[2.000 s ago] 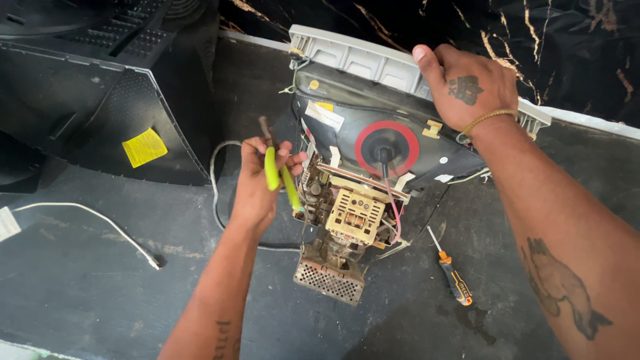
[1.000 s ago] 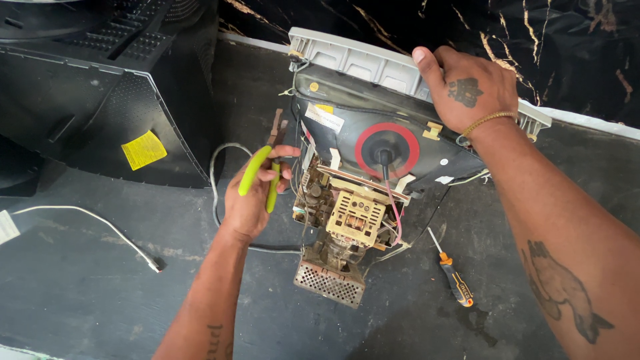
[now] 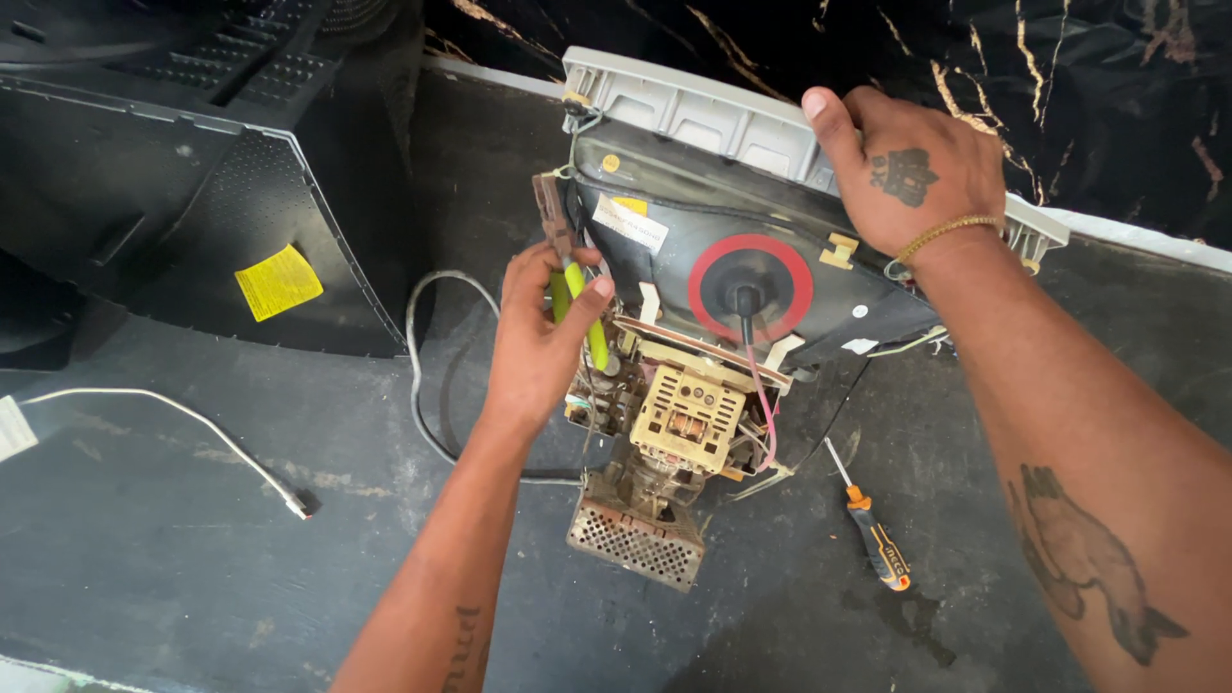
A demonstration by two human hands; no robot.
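Observation:
My left hand [image 3: 546, 313] grips pliers [image 3: 583, 298] with lime-green handles and rusty jaws. The jaw tips are beside a thin wire at the upper left of an opened CRT television [image 3: 645, 241]; whether they touch it I cannot tell. My right hand [image 3: 914, 173] holds the top edge of its grey plastic front frame [image 3: 703, 106]. The dark picture tube has a red ring [image 3: 799, 289] around the black anode cap [image 3: 746, 298], from which a pink cable [image 3: 765, 414] runs down. Below sit the circuit board parts with a beige vented plastic housing [image 3: 688, 419] and a perforated metal shield [image 3: 635, 539].
A black plastic rear housing [image 3: 173, 212] with a yellow label [image 3: 279, 282] stands at the left. An orange and black screwdriver [image 3: 876, 539] lies at the right. A white cable [image 3: 192, 414] lies at the left, and a grey cord [image 3: 416, 356] loops beside the television.
My left hand has moved up and turned the pliers, whose jaws are now near the wire at the upper left of the tube. The right hand stays on the frame.

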